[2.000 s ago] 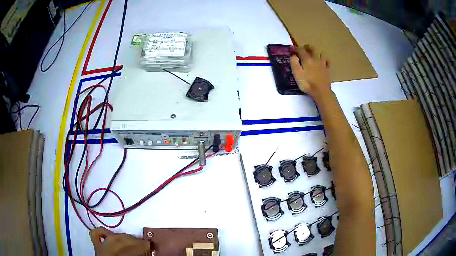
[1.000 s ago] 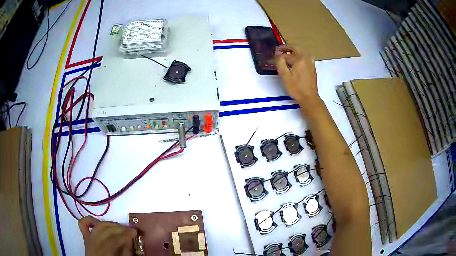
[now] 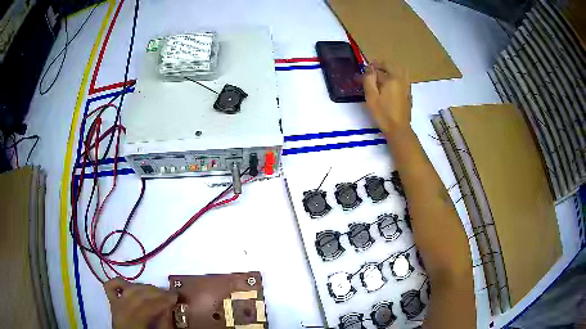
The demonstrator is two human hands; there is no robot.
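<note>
The red-brown test fixture (image 3: 204, 300) lies at the bottom, cut off by the picture's edge. Its pale tan locating frame (image 3: 262, 311) shows no unit inside. My left hand (image 3: 142, 304) lies at the fixture's left edge by the brassy contact terminals (image 3: 182, 316). Red and black test leads (image 3: 167, 256) run towards it; its fingertips are too blurred to show a grip. My right hand (image 3: 387, 96) is at the right edge of the black smartphone (image 3: 340, 72), fingers bent and apart, holding nothing visible. My right forearm covers part of the foam tray (image 3: 307, 254) of small round units.
The grey tester (image 3: 167, 117) stands behind the fixture, with a clear plastic box (image 3: 188, 56) and a dark unit (image 3: 230, 99) on top. A cardboard sheet (image 3: 401, 42) lies behind the phone. Stacked trays (image 3: 472, 205) stand at right, more boards (image 3: 16, 244) at left.
The view has shifted, bringing more of the fixture and tray into sight. My right hand has moved from the phone's upper part to its right edge. My left hand stays by the fixture's left edge.
</note>
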